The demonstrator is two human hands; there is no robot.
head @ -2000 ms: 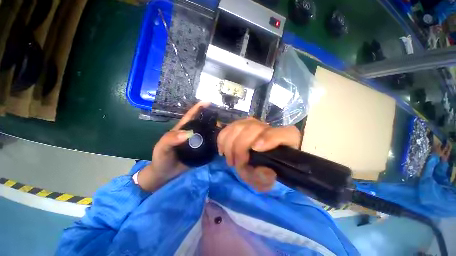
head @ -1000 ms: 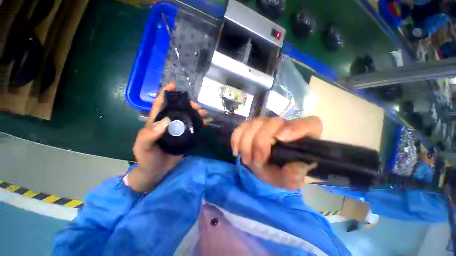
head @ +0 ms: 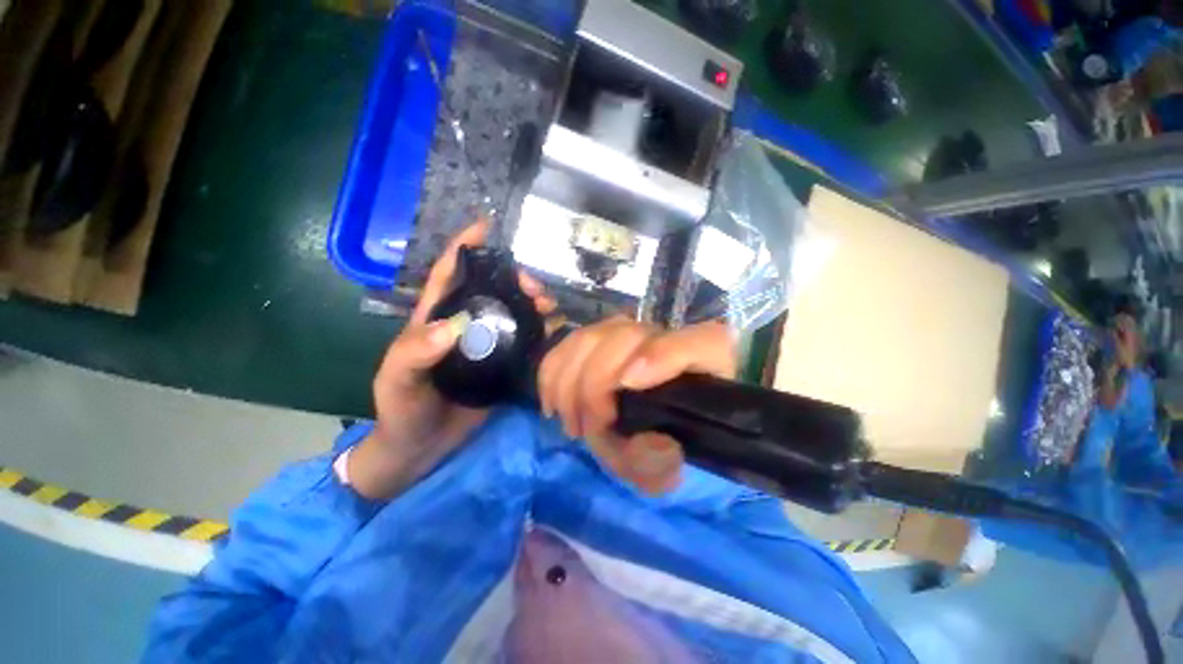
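Note:
My left hand (head: 418,376) holds a round black earcup housing (head: 500,357) with a pale disc at its centre and a short bracket pointing up. My thumb lies beside the disc. My right hand (head: 636,389) is closed around a thick black electric screwdriver (head: 765,437), its cable leaving the rear end to the right. The driver's front end is at the right side of the housing. The bit is hidden by my fingers, and no screw can be made out.
Beyond my hands stand a silver-grey screw feeder (head: 636,175), a blue tray (head: 350,221) and a speckled mat (head: 487,130). A clear bag (head: 765,214) and cardboard sheet (head: 895,324) lie right. Cardboard dividers (head: 156,195) are left. Another person's hand (head: 1122,344) shows far right.
One second ago the driver was apart from the housing, to its right. Now my right hand has moved left to the housing, and the housing has shifted slightly right.

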